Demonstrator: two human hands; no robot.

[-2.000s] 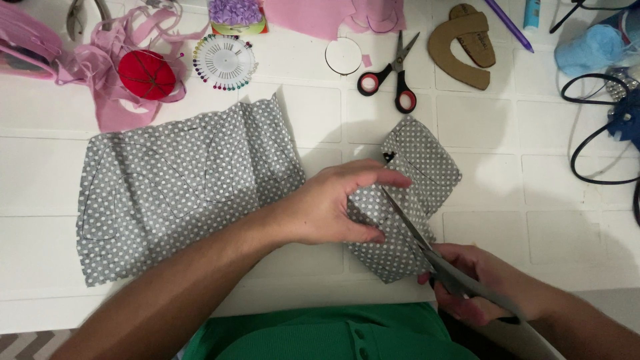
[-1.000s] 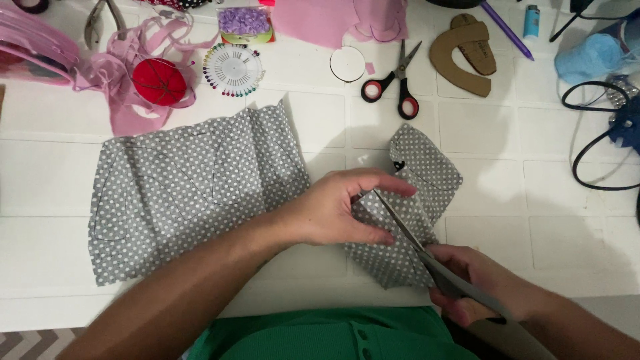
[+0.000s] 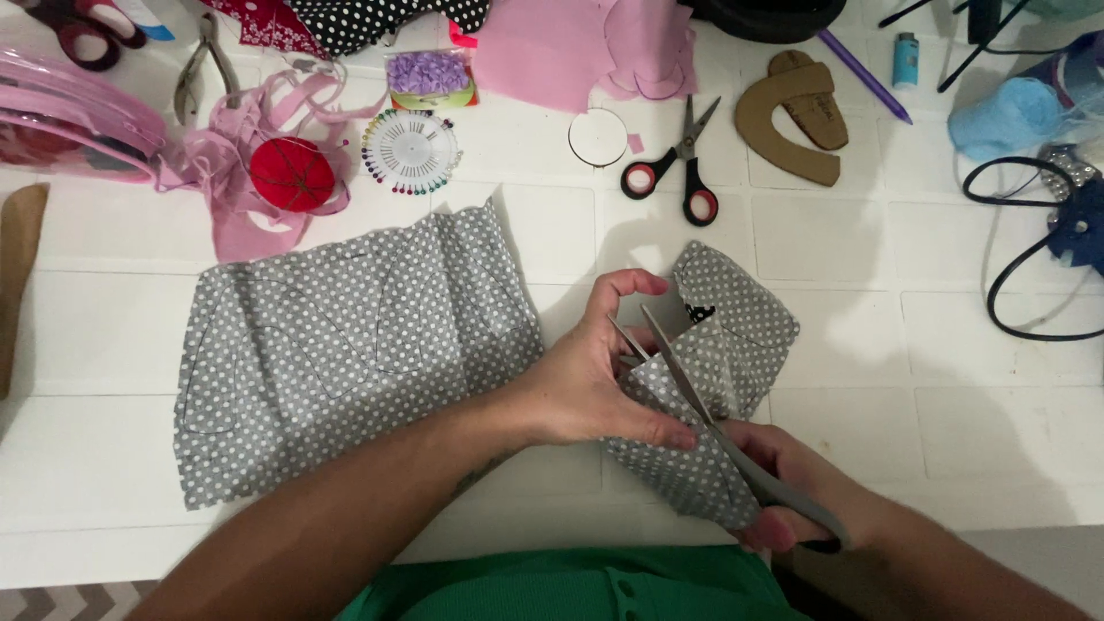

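Observation:
My right hand (image 3: 780,487) grips large scissors (image 3: 742,457) with grey handles, their blades parted over a folded piece of grey cloth with white dots (image 3: 742,323). My left hand (image 3: 604,371) is curled around the blade tips and holds the same cloth, thumb on top; the other fingers are partly hidden behind the cloth and blades. A small black mark or clip shows in a notch of the cloth. To the left lies a wider piece of dotted grey cloth (image 3: 345,362) with curved outlines drawn on it.
Small scissors (image 3: 686,151) lie beyond my hands, beside a white disc (image 3: 598,136) and curved cardboard templates (image 3: 780,129). Farther left are a pin wheel (image 3: 411,151), a red pincushion (image 3: 293,175) and pink fabric strips (image 3: 233,198). Blue tulle (image 3: 1005,121) and black-banded items sit at right.
The large scissors' blades have parted, with both blades now showing near my left fingers. The left hand still holds the folded cloth.

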